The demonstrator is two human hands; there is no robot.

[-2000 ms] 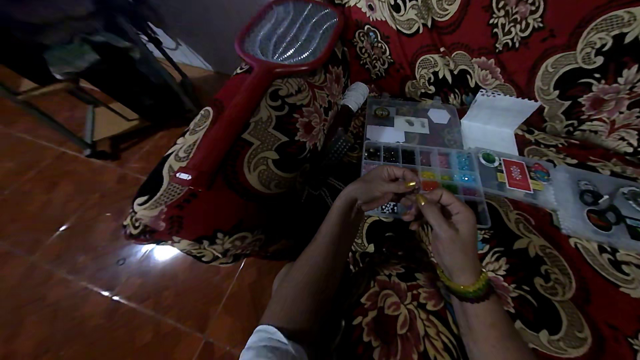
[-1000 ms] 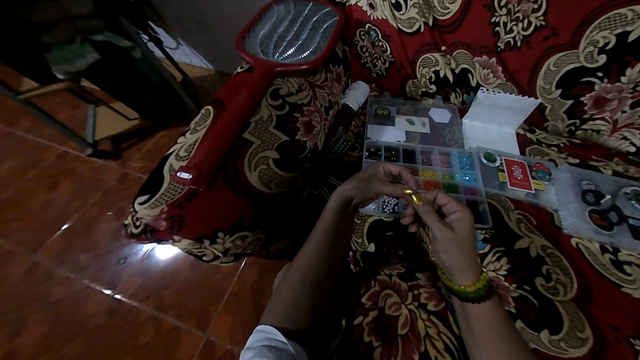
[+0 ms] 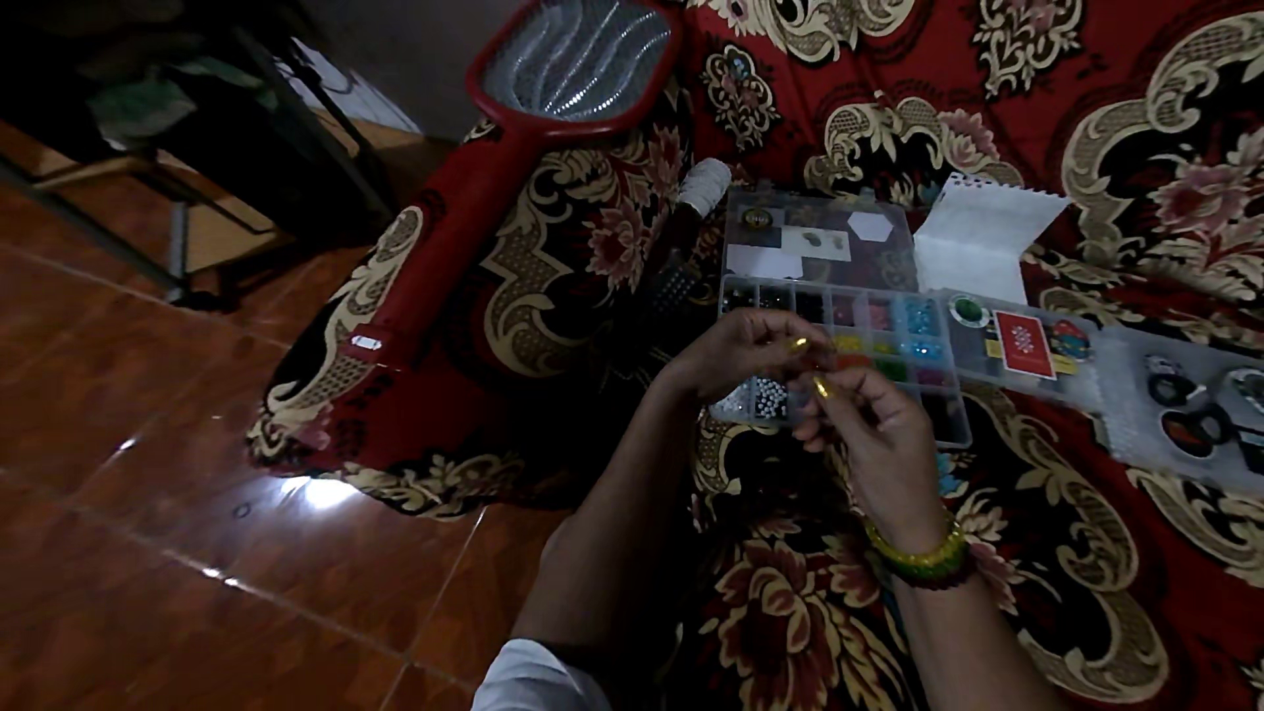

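Observation:
My left hand [image 3: 755, 351] and my right hand [image 3: 869, 415] meet over the front of a clear plastic bead organizer [image 3: 953, 395], thumbs and fingertips pinched close together. Whatever lies between the fingertips is too small and dark to make out. Gold polish shows on the thumbnails. Beaded bracelets [image 3: 923, 558] in yellow, green and dark red circle my right wrist. The organizer's compartments hold beads of several colours, with white beads [image 3: 770, 397] just below my left hand. Its raised or folded-back lid [image 3: 874, 232] carries small paper pieces.
Right of the organizer lie a clear case with a red card [image 3: 1025, 344] and a clear box with scissors [image 3: 1195, 430]. Folded white paper [image 3: 983, 237] stands behind. A red electric swatter [image 3: 444, 237] rests on the patterned sofa cover [image 3: 790, 612], near a white thread spool [image 3: 704, 188].
The fingertips have parted slightly and shifted their pinch, while both hands stay over the bead organizer.

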